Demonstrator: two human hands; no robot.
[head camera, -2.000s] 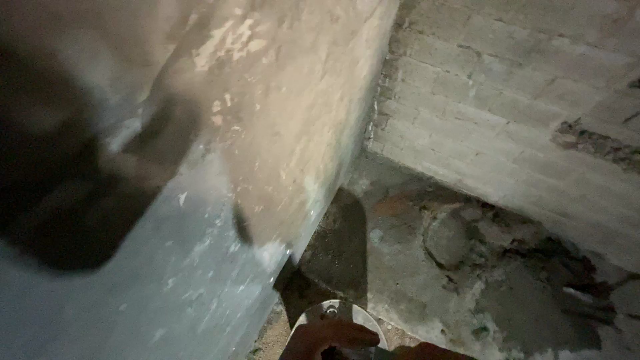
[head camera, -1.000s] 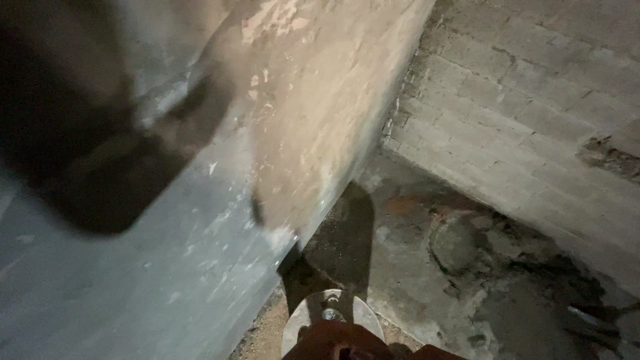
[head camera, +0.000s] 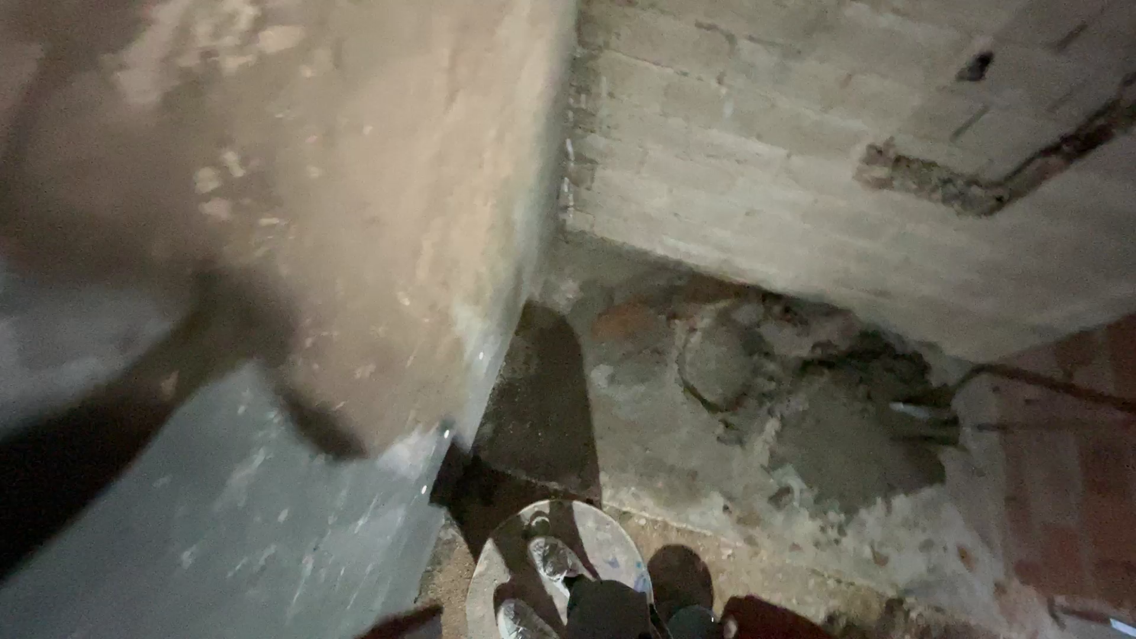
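Observation:
Neither of my hands can be made out; dark, blurred shapes lie along the bottom edge. Two silvery shoes [head camera: 555,561] stand on a round, pale, paint-marked platform [head camera: 626,541] at bottom centre, beside a dark trouser leg [head camera: 608,608]. Left of it rises a wall, smooth and grey below [head camera: 293,524] and covered in rough beige plaster above [head camera: 399,177]. A broad, blurred, dark shadow crosses this wall at the left. What casts it is hidden.
A pale block wall [head camera: 754,151] with a chiselled channel [head camera: 958,186] stands at the right. Wet-looking mortar [head camera: 852,453] lies on the rough concrete floor [head camera: 639,417], near a thin dark handle or rod [head camera: 1056,382]. Reddish brickwork [head camera: 1065,497] shows at far right.
The view has shifted, showing more of the right side. Brown shapes that covered part of the round platform have gone from there, and the shoes show. The dark shadow at left has changed shape.

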